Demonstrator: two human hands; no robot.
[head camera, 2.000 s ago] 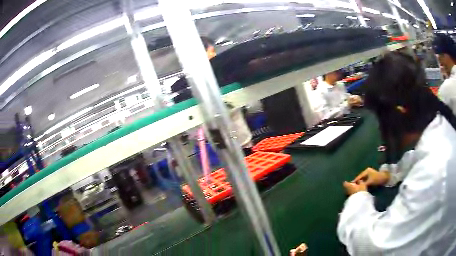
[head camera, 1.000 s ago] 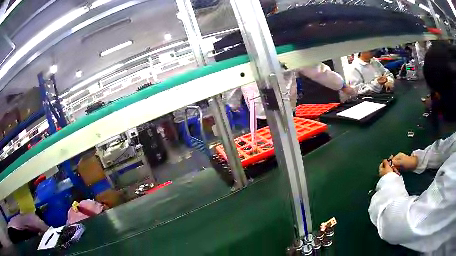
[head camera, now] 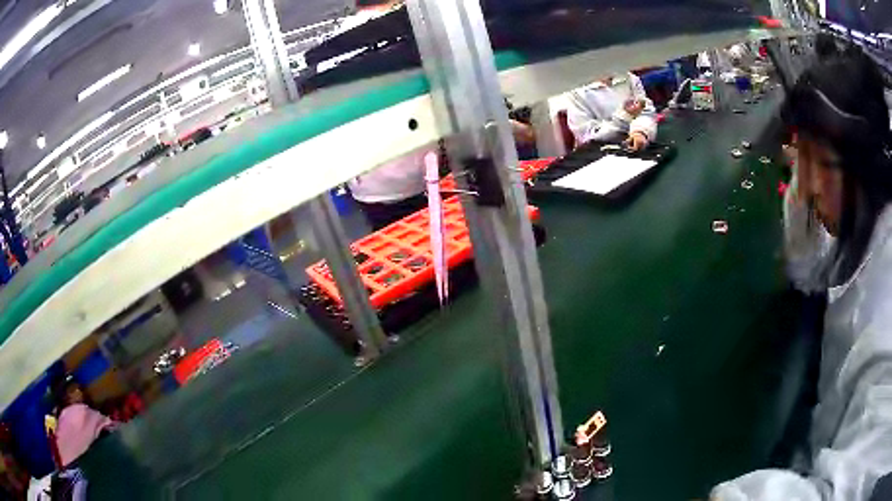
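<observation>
Neither of my hands shows in the head view. Nearest in front of me, a cluster of small cylindrical metal parts point(head camera: 581, 468) stands at the foot of the upright post, near the bottom edge. They are silver with dark bands, and the lowest ones are cut off by the picture's edge. A small coppery piece with a pale middle point(head camera: 592, 428) lies on top of the cluster, tilted.
An aluminium post point(head camera: 509, 294) rises through the middle. A green-edged shelf point(head camera: 245, 181) crosses overhead. Orange-red compartment trays point(head camera: 391, 256) and a black tray with white sheet point(head camera: 604, 176) lie across the green bench point(head camera: 421, 421). A white-coated worker point(head camera: 851, 362) sits close at right.
The view has swung and tilted down, so the metal cluster shows more fully than two seconds ago. The right-hand worker now has a raised arm near the face; earlier both their hands were over the bench.
</observation>
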